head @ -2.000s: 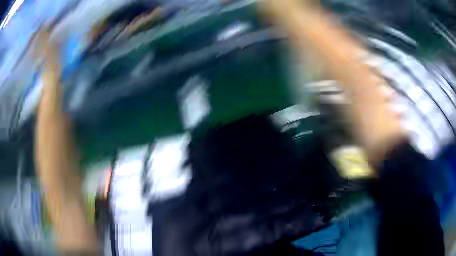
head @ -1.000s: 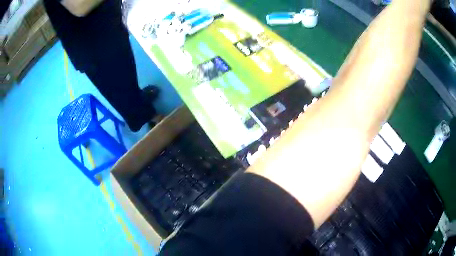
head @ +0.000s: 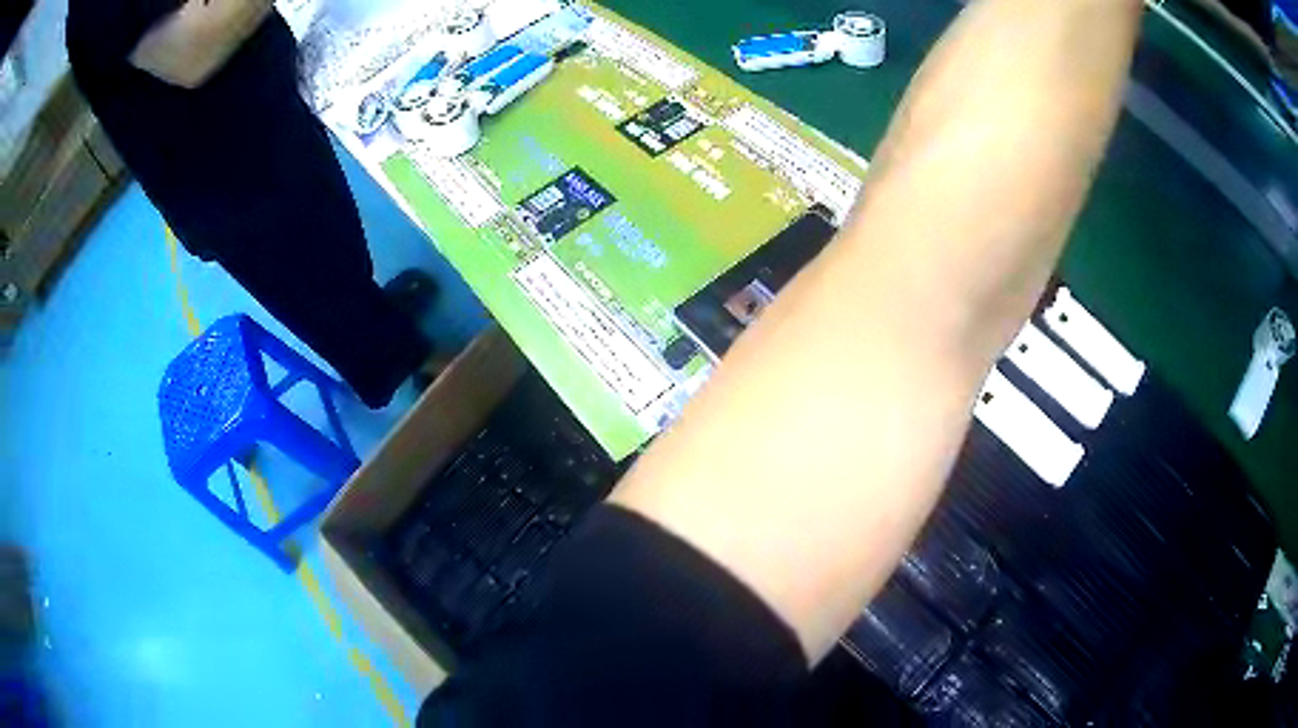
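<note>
Neither of my hands shows. One bare forearm with a black sleeve, seemingly my left, crosses from the bottom centre to the top edge, where its hand is cut off. Several white handle covers [head: 1028, 430] lie side by side on the black ribbed blister tray [head: 1125, 533], right of the forearm. An open fan body [head: 780, 53] with blue in its handle lies on the green conveyor belt [head: 1004, 50]. More open fans [head: 505, 78] lie grouped at the far end of the yellow-green printed board [head: 712, 206].
A white fan [head: 1263, 373] lies on the belt at the far right. A cardboard box [head: 356, 562] holding black trays stands below the board's left edge. A blue stool [head: 235, 398] stands on the blue floor. A person in dark clothes [head: 242, 171] stands at upper left.
Since two seconds ago, the view has swung left and only one forearm shows. Over the last second that forearm has shifted slightly left in the picture, and more of the white covers shows.
</note>
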